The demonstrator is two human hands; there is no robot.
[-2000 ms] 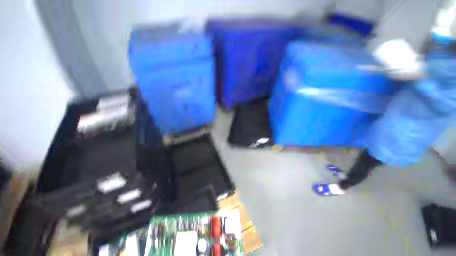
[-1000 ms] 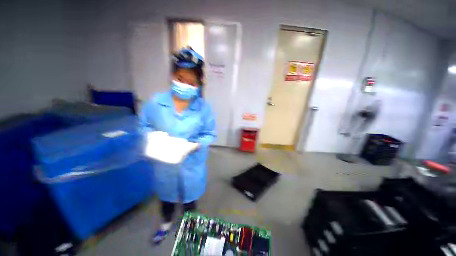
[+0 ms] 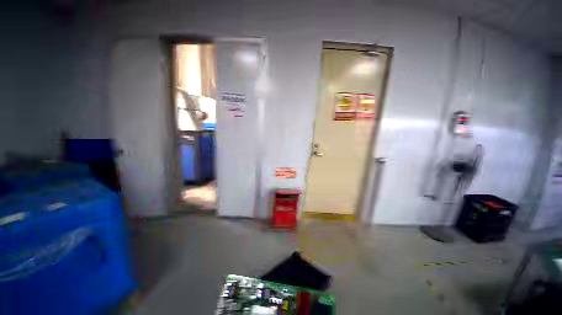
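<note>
A green power supply board [image 3: 271, 300], crowded with parts, shows at the bottom edge of the head view. Red wound coils stand near its right side and a white block near its middle. Its lower part is cut off by the frame edge. Neither of my hands is in the picture, so what holds the board is hidden.
A black tote [image 3: 297, 272] lies on the floor just beyond the board. A large blue bin [image 3: 68, 246] stands at left. A red bin [image 3: 285, 210] and a cream door [image 3: 345, 135] are at the wall. A stand fan [image 3: 459, 169] and stacked black totes [image 3: 487, 217] are at right.
The view has swung right from the blue bins and stacked totes to the doors. The person in blue has left the picture. The board stays at the bottom and shows less.
</note>
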